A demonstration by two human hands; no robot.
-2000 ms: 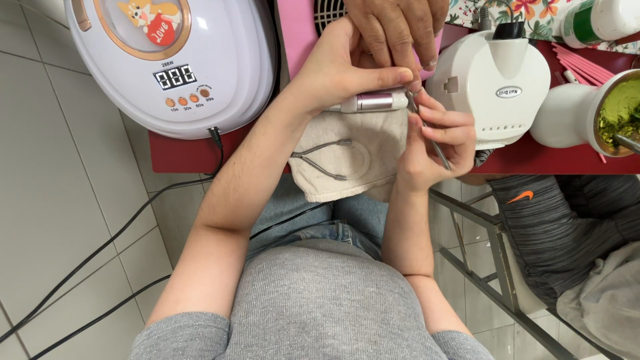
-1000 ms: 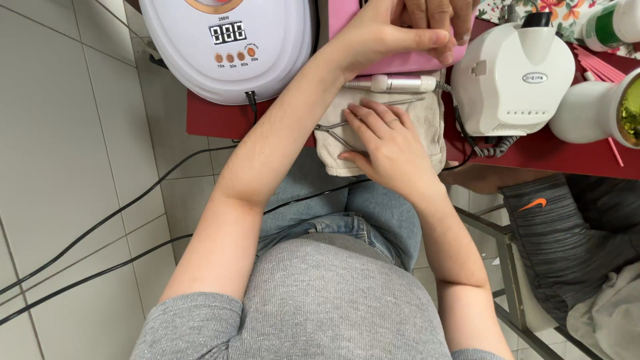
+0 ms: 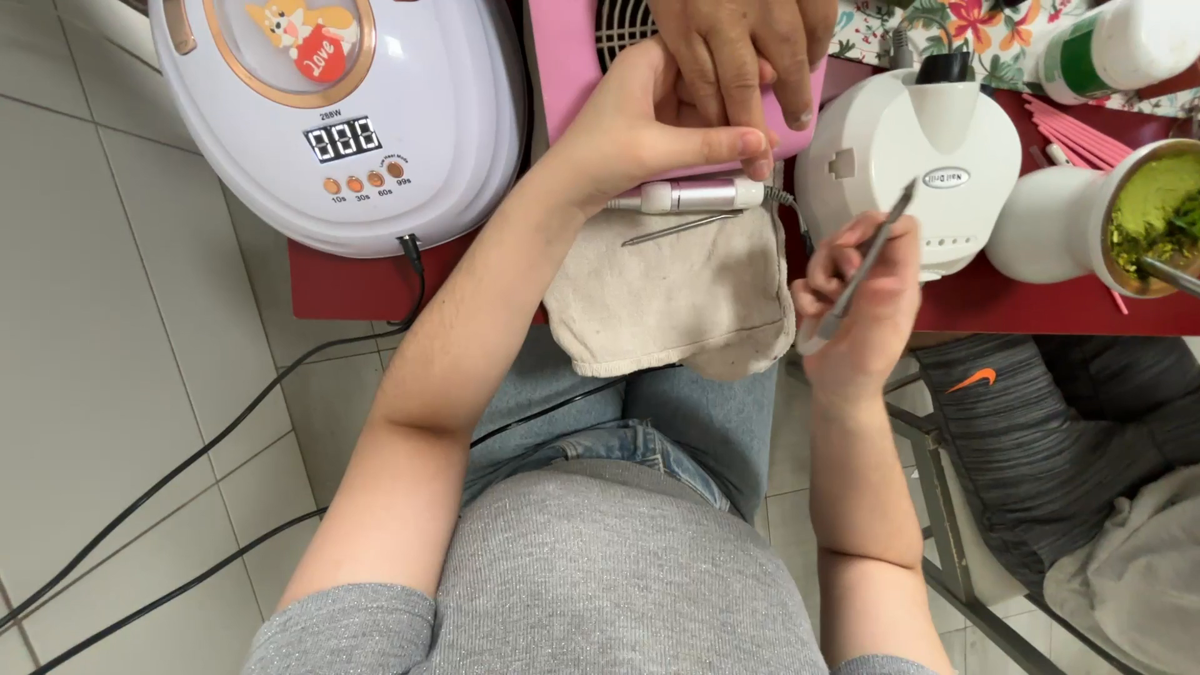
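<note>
My left hand holds the fingers of another person's hand, above the pink nail dust collector. My right hand is raised to the right of the beige cloth, its fingers closed round a slim metal manicure tool seen edge-on; its exact kind cannot be told. On the cloth lies a thin metal cuticle pusher. The nail drill handpiece rests along the cloth's far edge, just below the two joined hands.
A white nail lamp stands at left on the red tabletop. To the right are a white nail drill base, pink sticks, a white bottle and a white gourd-shaped cup with green contents. Someone's leg is beneath the table.
My right hand rested on the cloth over the nippers a second ago; it has risen to the right with a metal tool. The nippers no longer lie there. My left hand stays at the other person's hand.
</note>
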